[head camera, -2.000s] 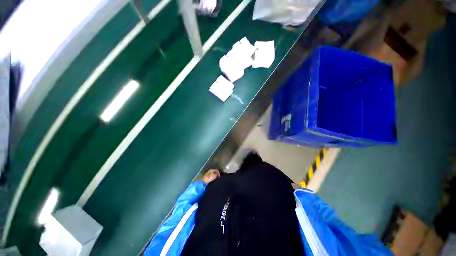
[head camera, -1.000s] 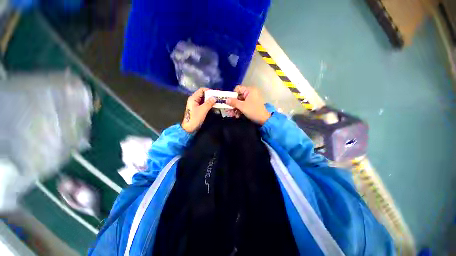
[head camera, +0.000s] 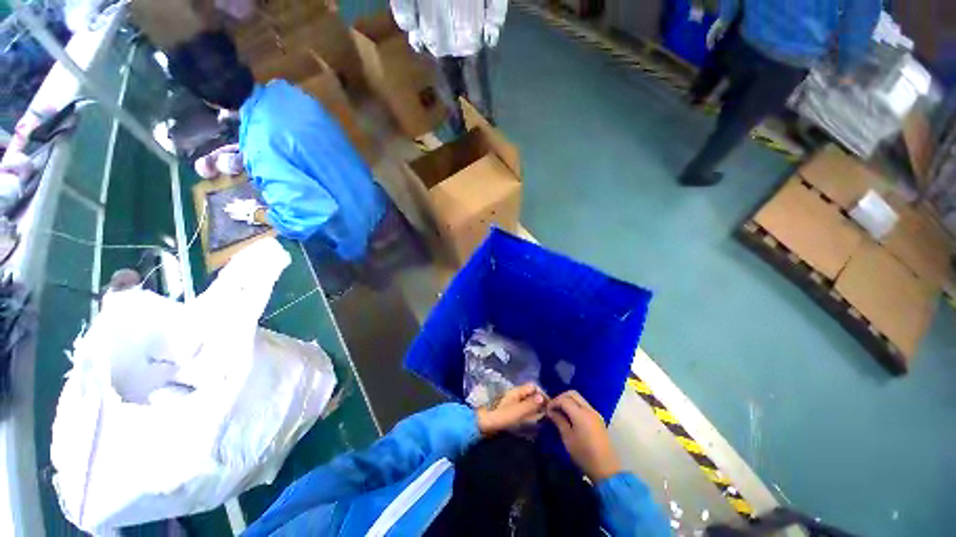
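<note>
My left hand (head camera: 511, 409) and my right hand (head camera: 583, 430) are close together over the near edge of the blue crate (head camera: 579, 306). Their fingertips are pinched and almost touch. Something small and pale may be between them, but it is too small and blurred to tell. The open crate has crumpled clear plastic (head camera: 499, 362) and a small pale scrap inside, just beyond my hands.
A big white poly bag (head camera: 189, 409) lies on the green bench to the left. Beyond it a worker in a blue smock (head camera: 304, 163) bends over the bench. Open cartons (head camera: 477, 199) stand behind the crate. Two more people and a pallet with flat cardboard (head camera: 839, 241) are farther off.
The view has lifted and shows more of the hall. The white card pack between my hands a second ago is no longer clearly visible. My hands remain together by the crate.
</note>
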